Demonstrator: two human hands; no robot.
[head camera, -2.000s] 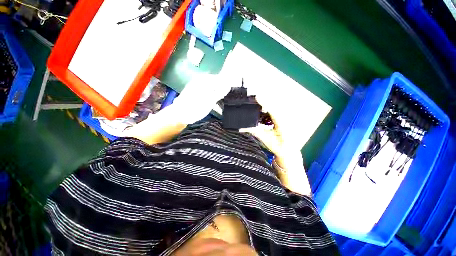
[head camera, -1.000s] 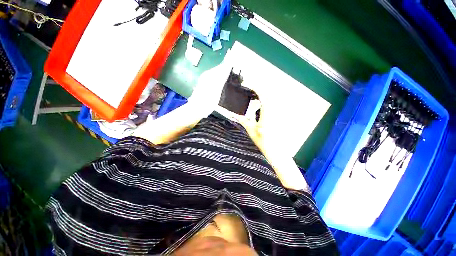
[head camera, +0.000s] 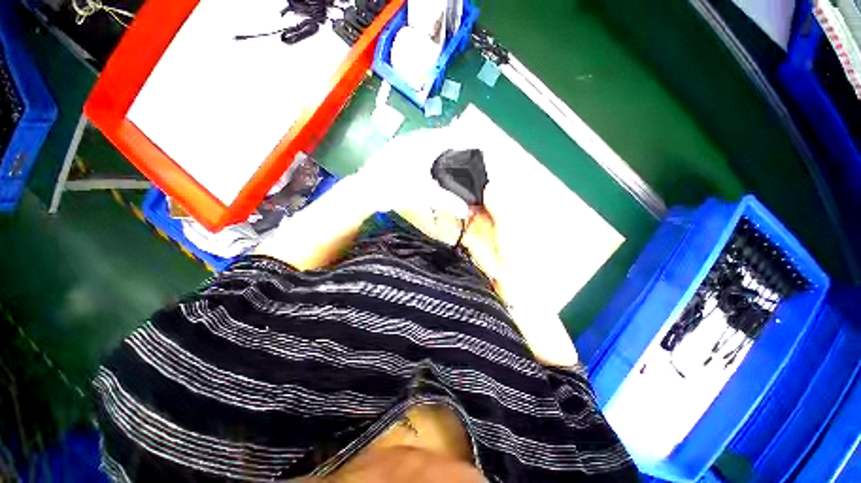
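A black power adapter (head camera: 461, 174) is held over the white work sheet (head camera: 548, 198) in front of me. My left hand (head camera: 406, 174), in a white glove, is at its left side; its outline washes out against the sheet. My right hand (head camera: 480, 231), which looks bare, is just below the adapter, with a thin dark cord hanging at its fingers. The fingertips of both hands are blurred and overexposed.
A red-orange bin (head camera: 247, 196) with black corded adapters is at the upper left, above a crate of rags (head camera: 219, 236). A small blue box (head camera: 379, 61) and pale-blue squares (head camera: 450, 90) lie beside it. A blue bin (head camera: 618, 401) with adapters stands at the right.
The dark adapter block has turned and shows a smaller, rounded outline, higher over the sheet than two seconds ago. My right hand has drawn in below it. The view has shifted slightly.
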